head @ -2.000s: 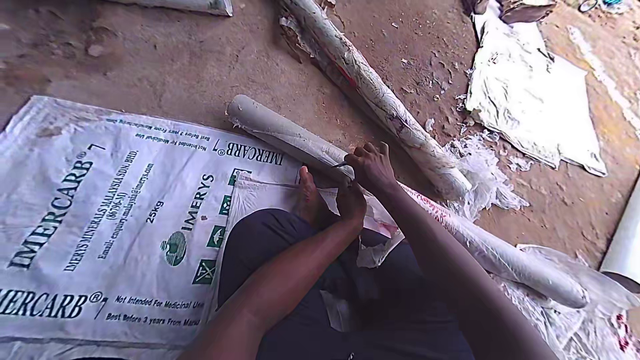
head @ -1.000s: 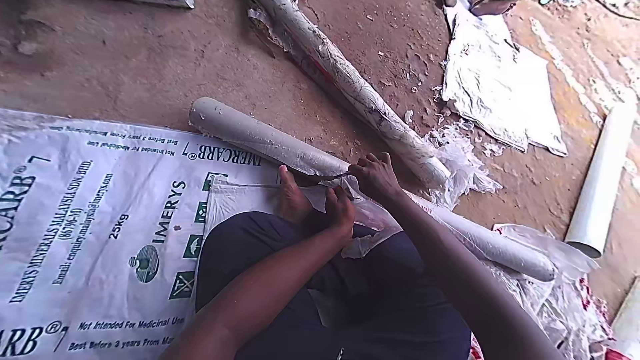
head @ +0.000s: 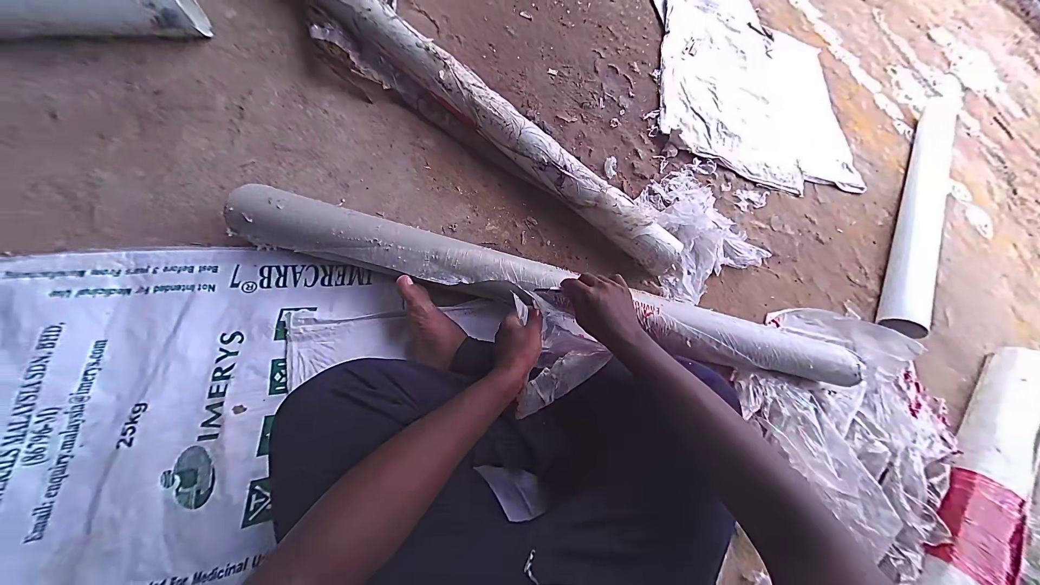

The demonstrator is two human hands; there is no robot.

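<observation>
Across my lap and over my foot lies a long pale roll (head: 390, 250), partly wrapped in thin plastic with red print at its right part. My left hand (head: 517, 341) pinches a flap of clear plastic film (head: 565, 378) below the roll. Against the roll's near side, my right hand (head: 600, 307) is closed around what looks like a knife, its dark blade (head: 491, 288) pointing left along the roll; the handle is hidden by the fingers.
A woven printed sack (head: 122, 406) lies at left. Beyond is a second wrapped roll (head: 520, 134) with shredded plastic (head: 703, 227) at its end. Crumpled plastic film (head: 837, 439), a white sheet (head: 747, 97) and a white pipe (head: 922, 219) are at right.
My hands, together at the roll two seconds ago, are now farther apart. The dark blade shows between them. The view has shifted to the right.
</observation>
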